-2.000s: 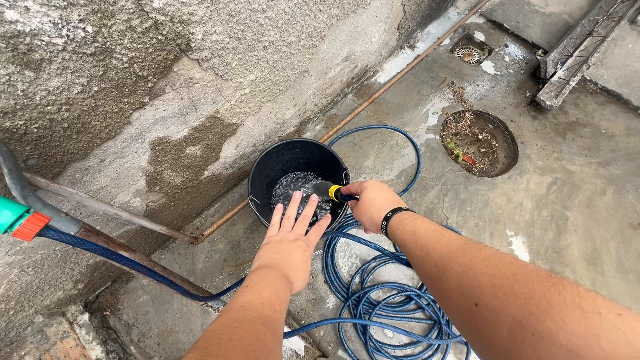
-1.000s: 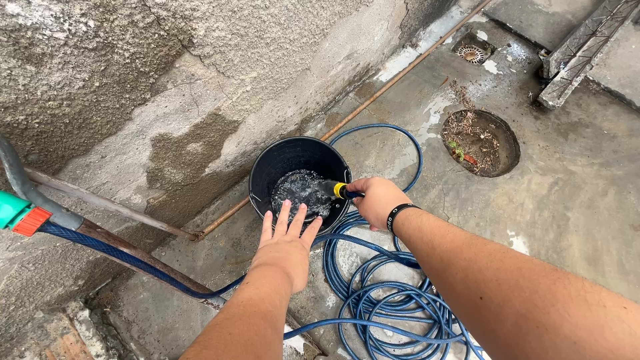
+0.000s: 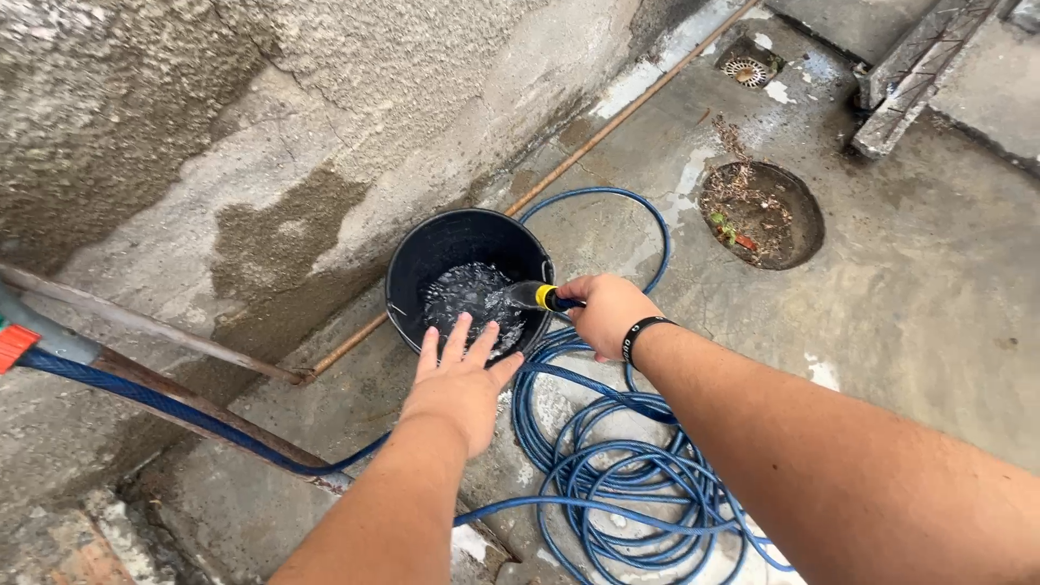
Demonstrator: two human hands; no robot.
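A black plastic bucket [image 3: 410, 272] stands on the concrete floor by the wall, with rippling water [image 3: 467, 296] inside. My right hand [image 3: 609, 313], a dark band on its wrist, grips the hose nozzle [image 3: 546, 297] with a yellow ring at the bucket's right rim; water sprays from it into the bucket. My left hand [image 3: 459, 382] is spread palm down at the bucket's near rim, holding nothing; whether it touches the rim I cannot tell. The blue garden hose [image 3: 601, 463] lies in loose coils below and right of the bucket.
A rough, damp wall [image 3: 276, 227] rises at left, with a rusty pipe [image 3: 634, 106] along its foot. Metal pipes and an orange hose connector [image 3: 15, 345] are at far left. To the right are a round pit [image 3: 764, 215] with debris, a floor drain [image 3: 746, 71] and a concrete beam [image 3: 894, 118].
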